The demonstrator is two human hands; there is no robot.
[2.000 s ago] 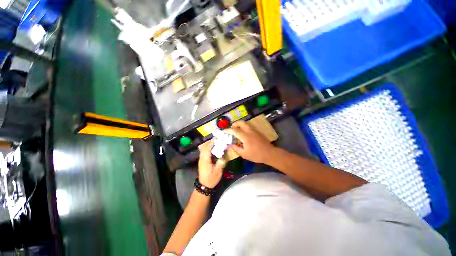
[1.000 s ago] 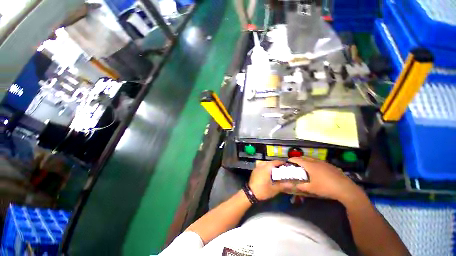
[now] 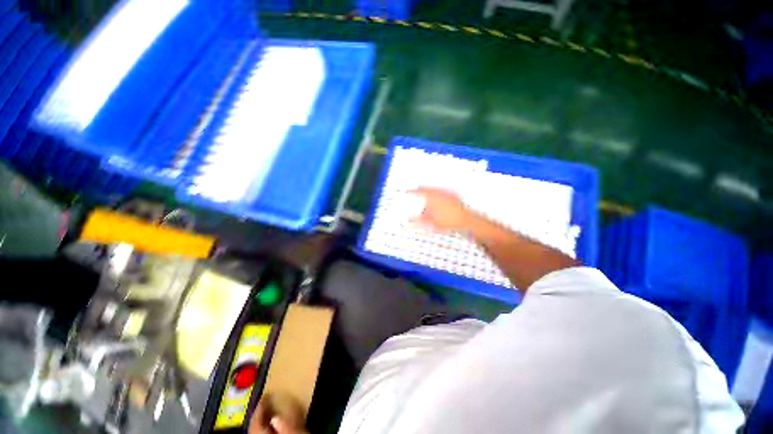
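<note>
My right hand (image 3: 441, 210) is over the blue supply tray (image 3: 585, 191), which is densely filled with white plastic parts (image 3: 517, 208). The fingers are at the left part of the rows. The hand is blurred, and I cannot tell whether it holds a part. My left hand (image 3: 280, 415) is at the bottom edge of the picture, partly cut off, on the lower end of the cardboard pad (image 3: 301, 347). Whether it holds anything cannot be told.
The black panel has a red stop button (image 3: 245, 375) and a green button (image 3: 269, 294). A yellow light curtain bar (image 3: 148, 234) and pale yellow pad (image 3: 208, 322) lie left. A raised blue tray (image 3: 343, 110) holds white rows. Blue trays (image 3: 691, 263) stand at right.
The view has swung to the right. My hands, together around white parts before, have separated; the right hand has moved to the supply tray, the left stays near the panel.
</note>
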